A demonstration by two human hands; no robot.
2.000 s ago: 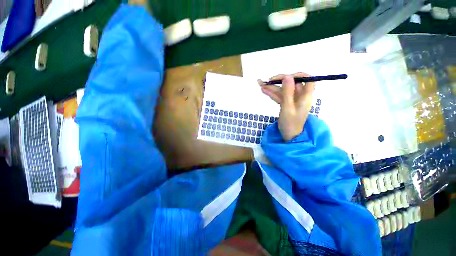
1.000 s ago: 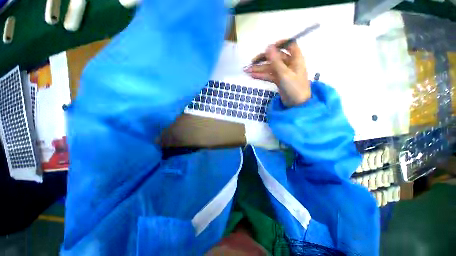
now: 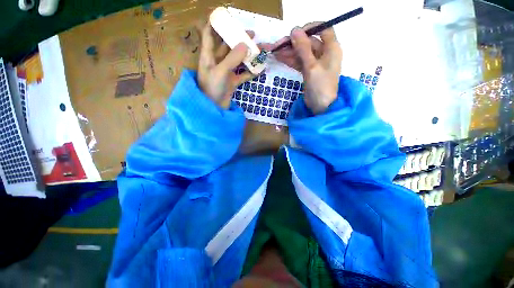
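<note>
My left hand (image 3: 218,70) holds a cream-white plastic housing (image 3: 230,31), tilted, with its lower end towards my right hand. My right hand (image 3: 321,67) holds a thin dark pen-like tool (image 3: 338,19) like a pen. The tool's fine tip is at the housing's lower end, where a small dark sticker (image 3: 260,57) with a light pattern shows. Whether the tip touches the sticker is too small to tell. The white sticker sheet (image 3: 273,97) with rows of dark stickers lies under both hands and is partly hidden by them.
Brown cardboard (image 3: 107,70) lies at left, with a red-and-white printed sheet (image 3: 67,163) and label sheets (image 3: 17,147) beyond. A white board (image 3: 414,84) lies right, near clear plastic film (image 3: 484,107) and a tray of white parts (image 3: 420,181). Housings (image 3: 48,7) sit on the green belt (image 3: 84,12).
My left arm has come back from the belt, and my left hand now shows with a housing in it. My right hand has brought the tool tip to the housing's end. The view has shifted.
</note>
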